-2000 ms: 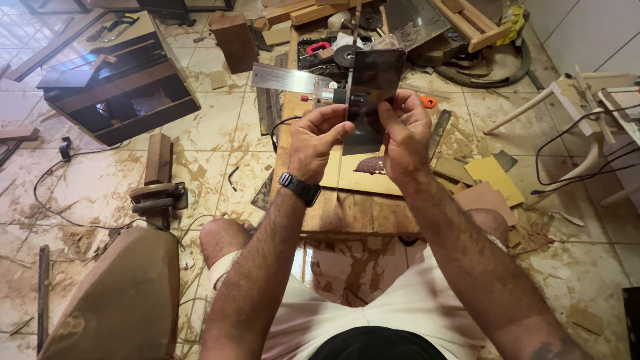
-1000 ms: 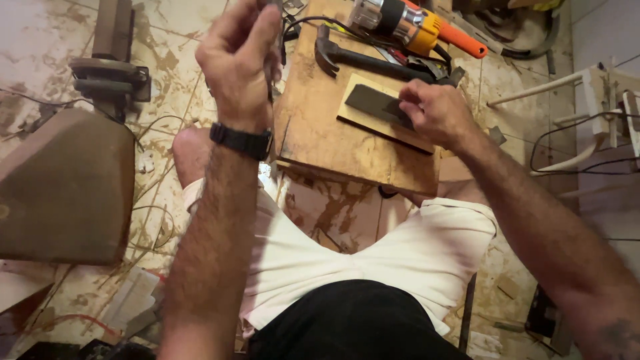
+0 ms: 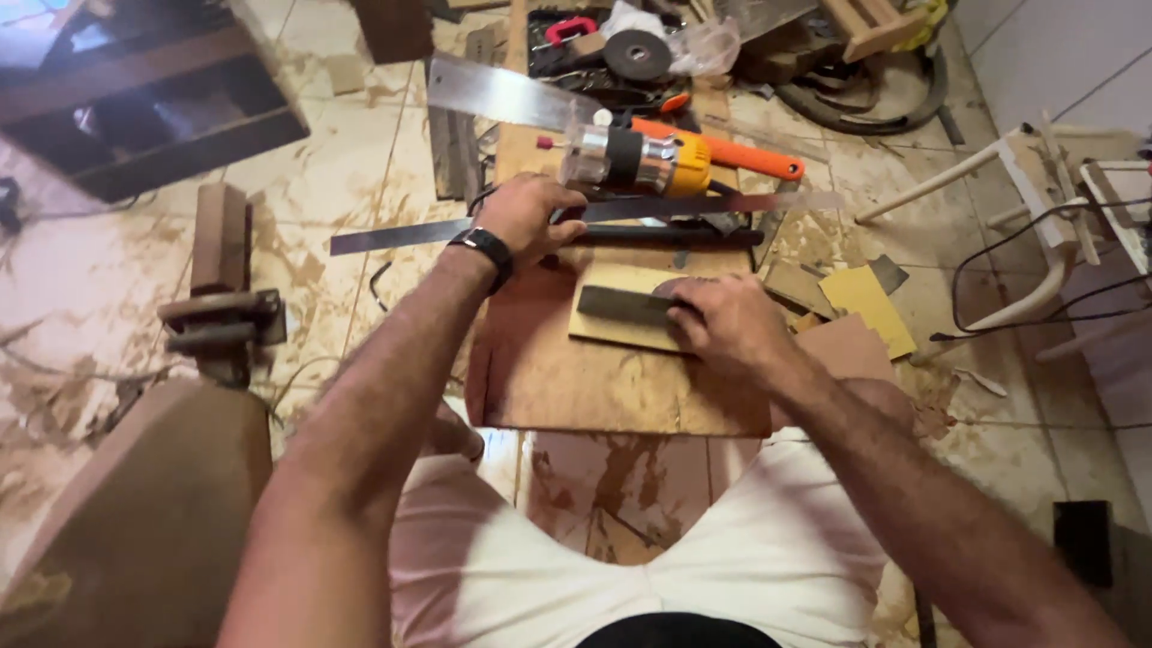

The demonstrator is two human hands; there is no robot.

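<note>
On the wooden bench (image 3: 621,387) lies a thin yellowish board (image 3: 598,331) with a dark flat rectangular piece (image 3: 621,304) on top. My right hand (image 3: 733,319) grips the right end of that dark piece. My left hand (image 3: 531,216) is beside a long steel rule or strip (image 3: 405,236) and the hammer (image 3: 666,236) with a black handle; whether its fingers hold either cannot be told. Just beyond them lies a trim router or similar power tool (image 3: 639,160) with a clear base and yellow end. Behind it rests a handsaw (image 3: 513,97) with an orange handle.
A grinding disc (image 3: 637,54) and a clear plastic bag (image 3: 706,43) lie at the bench's far end. A pale stool frame (image 3: 1026,189) with a black cable stands at right. Yellow sandpaper (image 3: 868,310) lies right of the bench. A wooden clamp-like piece (image 3: 220,319) is at left.
The dark flat piece, held up in both hands two seconds ago, is down on the yellowish board. My left hand has come down from its raised position to the tools. The view has shifted.
</note>
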